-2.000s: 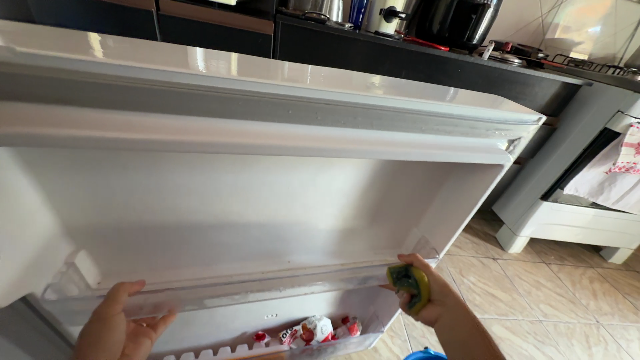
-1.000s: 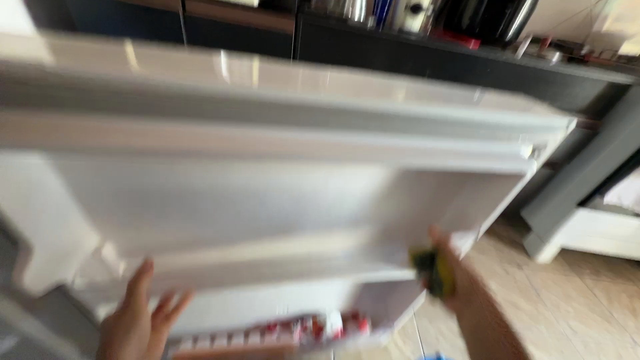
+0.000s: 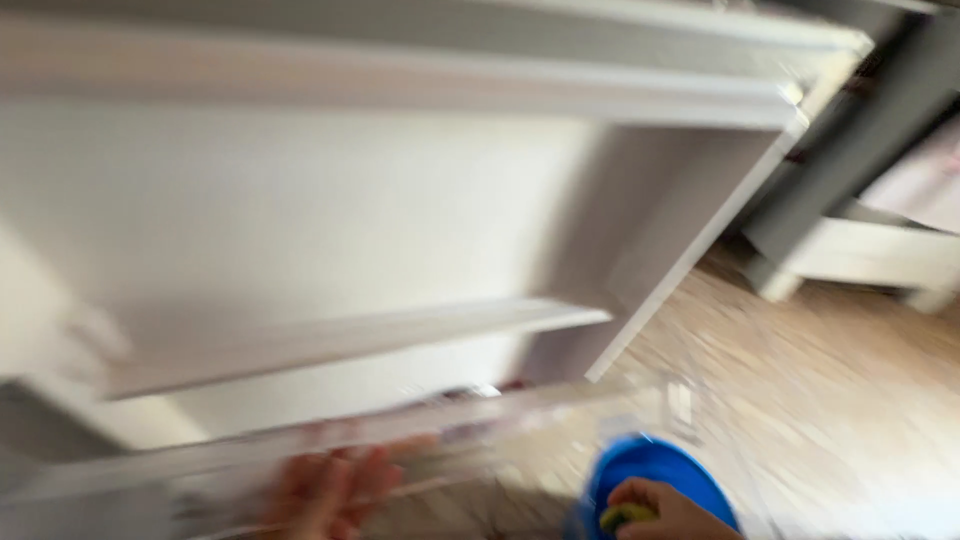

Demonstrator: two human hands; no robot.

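Note:
My right hand (image 3: 660,514) is closed on a yellow and green sponge (image 3: 626,516) at the mouth of a blue bucket (image 3: 649,457), low in the view. At the lower middle, my left hand (image 3: 334,487) is on a clear plastic door bin (image 3: 525,409), which is tilted and held away from the door; blur hides the exact grip. Behind it stands the open refrigerator door (image 3: 337,202), its white inner side facing me, with a narrow shelf ledge (image 3: 360,337) across it.
A white stove base (image 3: 877,255) with short feet stands at the right, a pale cloth (image 3: 922,180) hanging above it. Tiled floor (image 3: 810,375) lies right of the door. Dark cabinetry shows at the upper right.
The clear bin was in the door two seconds ago and is now out of it. My right hand has moved from the door down to the bucket with the sponge. The view has swung downward.

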